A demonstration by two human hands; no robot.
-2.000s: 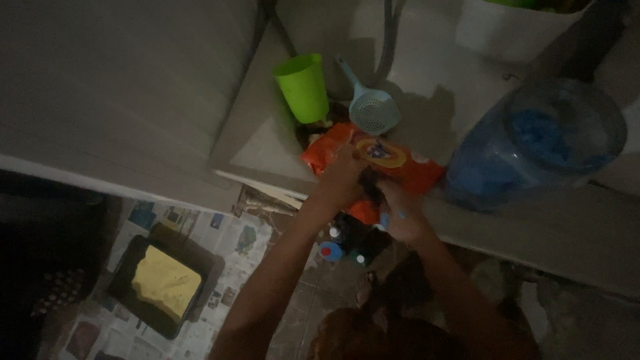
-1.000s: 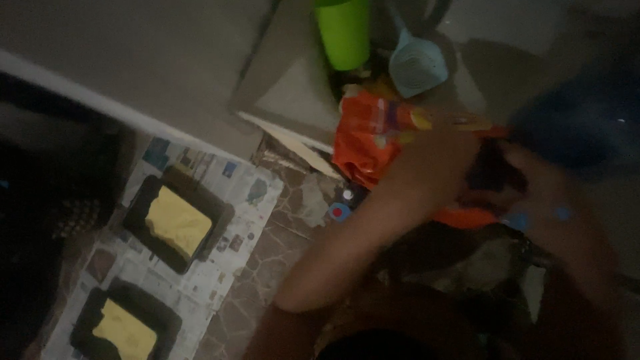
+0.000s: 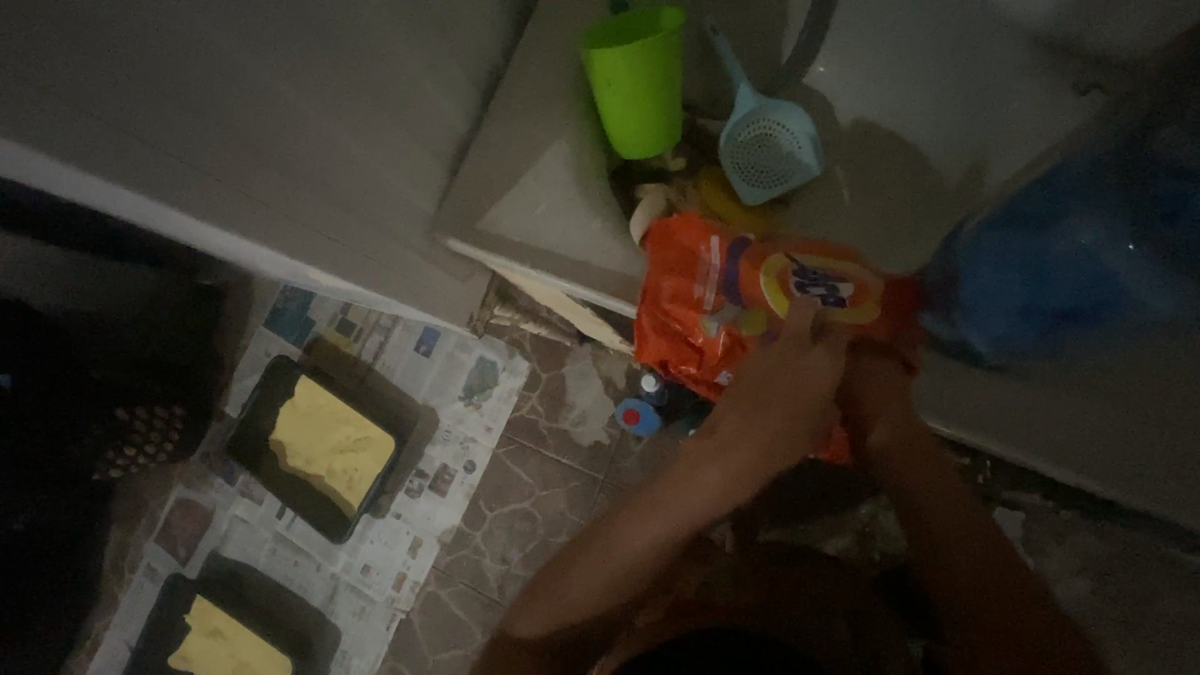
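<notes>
An orange plastic bag (image 3: 689, 291) with a printed oval emblem lies across the edge of a pale ledge. My left hand (image 3: 797, 384) is on the front of the bag, a finger reaching over the emblem. Close beside it, my right hand (image 3: 877, 384) is at the bag's lower right part, dark and blurred, so its fingers are hard to make out. A light blue perforated scoop (image 3: 771, 148) rests just above the bag, and a bright green plastic cup (image 3: 639, 89) stands to its left. To the right is a large blurred container with blue contents (image 3: 1050, 272).
Two dark trays (image 3: 258, 427) with yellow material lie on newspaper sheets (image 3: 469, 375) at the left; one is cut off below. Bottles, one with a blue and red cap (image 3: 637, 417), stand on the patterned floor under the ledge (image 3: 553, 286). A pale panel (image 3: 281, 141) is at upper left.
My hands have come closer together on the bag than a second ago, and the bag's printed emblem shows more fully. The view has shifted.
</notes>
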